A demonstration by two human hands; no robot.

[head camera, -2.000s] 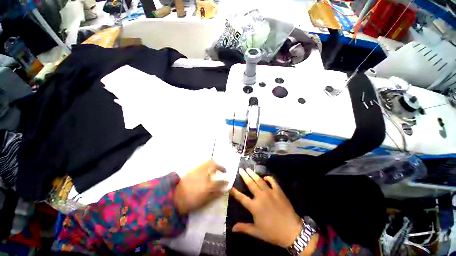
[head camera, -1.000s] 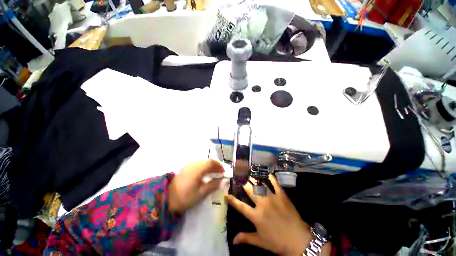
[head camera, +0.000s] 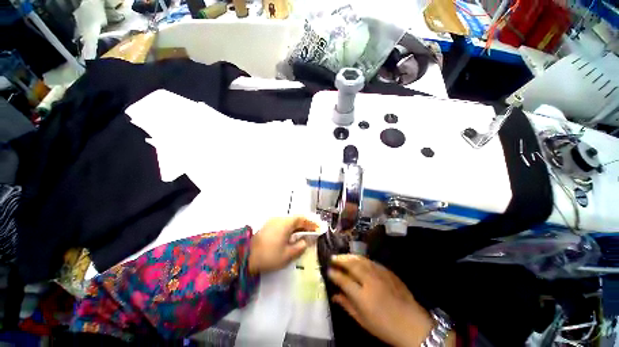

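Note:
The white sewing machine [head camera: 421, 162] with a blue stripe stands right of centre. My left hand [head camera: 282, 242] pinches a narrow white strip [head camera: 307, 234] just left of the presser foot area [head camera: 339, 227]. My right hand [head camera: 370, 291] lies over the black garment piece [head camera: 434, 278], fingers bent at its left edge, just below the foot; whether it grips the cloth is unclear. The needle tip is hidden. A bright white panel [head camera: 237, 162] lies left of the machine.
A black cloth pile [head camera: 81, 142] lies at left under the white panel. A black fabric strip [head camera: 533, 176] drapes over the machine arm. A crumpled clear plastic bag [head camera: 339, 41] sits behind the machine. Another machine part [head camera: 577, 156] is at far right.
Compared with one second ago, my right hand has drawn back slightly from the foot and its fingers have bent. My left hand still pinches the strip. The view has shifted slightly.

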